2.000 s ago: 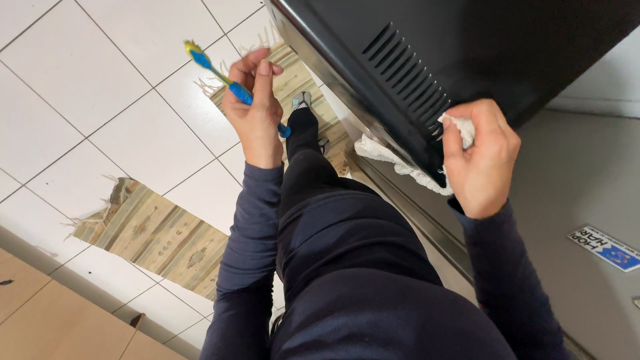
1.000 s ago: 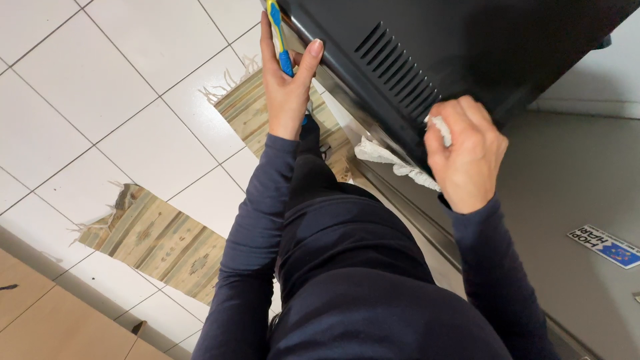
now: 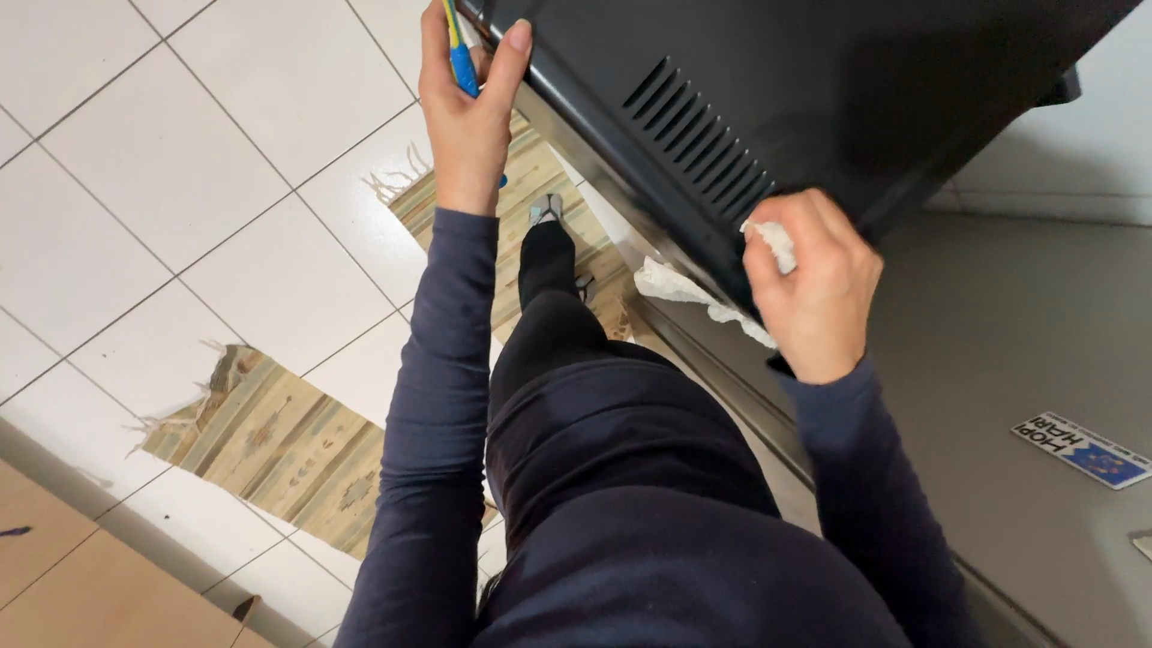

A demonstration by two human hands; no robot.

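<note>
At the top centre, my left hand (image 3: 472, 117) holds a blue and yellow toothbrush (image 3: 462, 67) between thumb and fingers, against the front edge of a black appliance housing (image 3: 810, 81); the brush's upper end is out of frame. A row of vent slots (image 3: 697, 135) runs across the housing. Near the lower end of these slots, my right hand (image 3: 810, 279) pinches a crumpled white paper or cloth wad (image 3: 776, 245) against the black surface. Another crumpled white cloth or paper (image 3: 684, 292) sticks out below the housing's lower edge.
The housing stands on a grey surface (image 3: 972, 315) that bears a magnet or sticker with writing (image 3: 1084, 450). Below are white floor tiles (image 3: 225, 117), a patterned woven rug (image 3: 288, 441) and my sandalled foot (image 3: 545, 209). Wooden-coloured cabinetry or tiling (image 3: 90, 576) fills the lower left corner.
My left hand has moved up and right with the toothbrush, from over the floor to the housing's edge. My right hand stays by the vents with the white wad, shifted slightly.
</note>
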